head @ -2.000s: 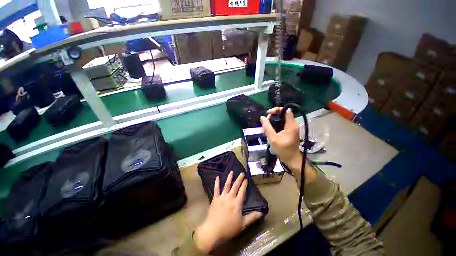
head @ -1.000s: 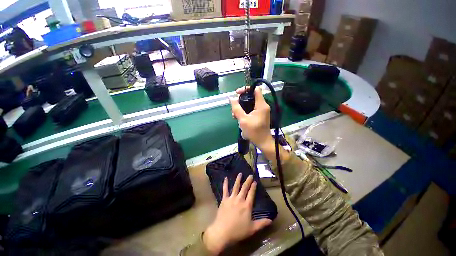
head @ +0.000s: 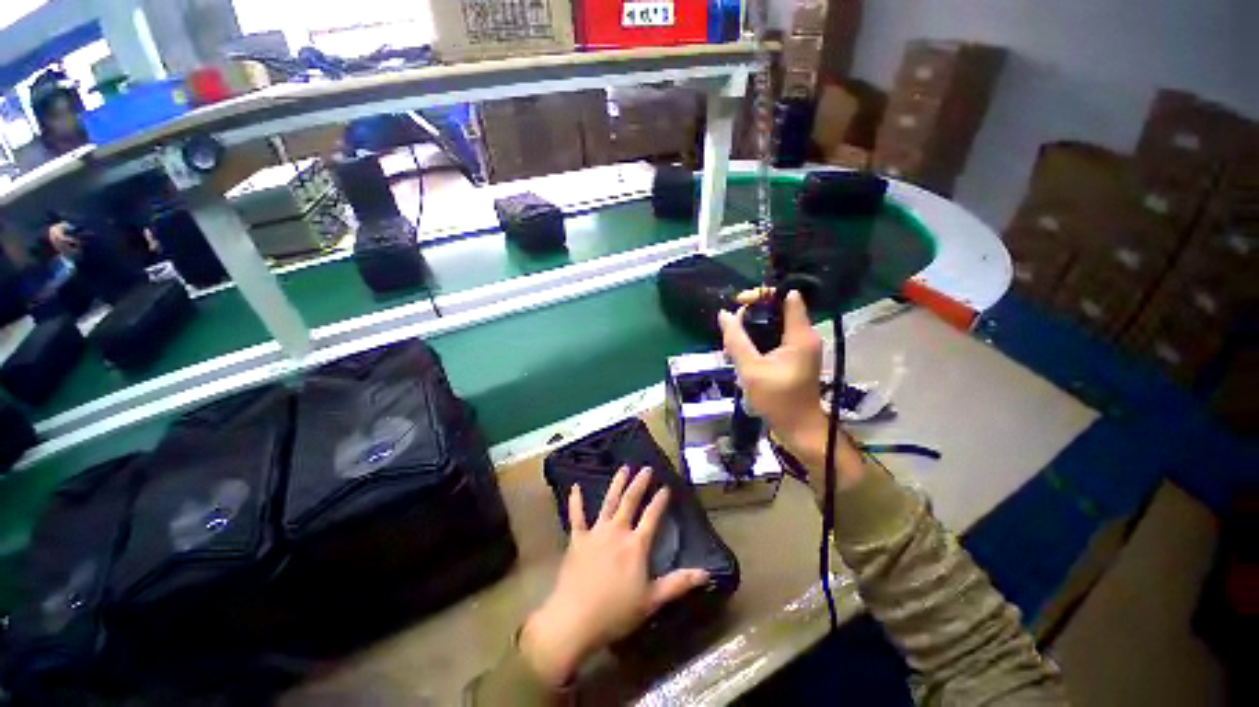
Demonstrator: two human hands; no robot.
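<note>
A black speaker cabinet (head: 594, 456) lies on the tan cardboard-covered bench (head: 539, 608). My left hand (head: 603, 559) rests flat on it with fingers spread, partly covering its round disc. My right hand (head: 776, 362) is closed around the upright black electric screwdriver (head: 759, 326). The screwdriver's lower end is at the silver-white screw feeder (head: 711, 401), right of the cabinet; its tip is too small to tell. A black cable (head: 833, 483) hangs past my right wrist. A thin metal spring (head: 764, 166) rises above the screwdriver.
Large black cabinets (head: 366, 442) stand at the left of the bench. A green conveyor (head: 552, 359) behind carries black cabinets and curves at the right. A white-framed shelf (head: 483, 76) spans above. A plastic bag (head: 863, 401) and dark sticks (head: 904, 449) lie right of the feeder. Brown cartons (head: 939, 118) stand beyond.
One second ago my right hand held the screwdriver above the far end of the cabinet; it has moved right to the feeder. My left hand stays on the cabinet. Cabinets on the conveyor have shifted.
</note>
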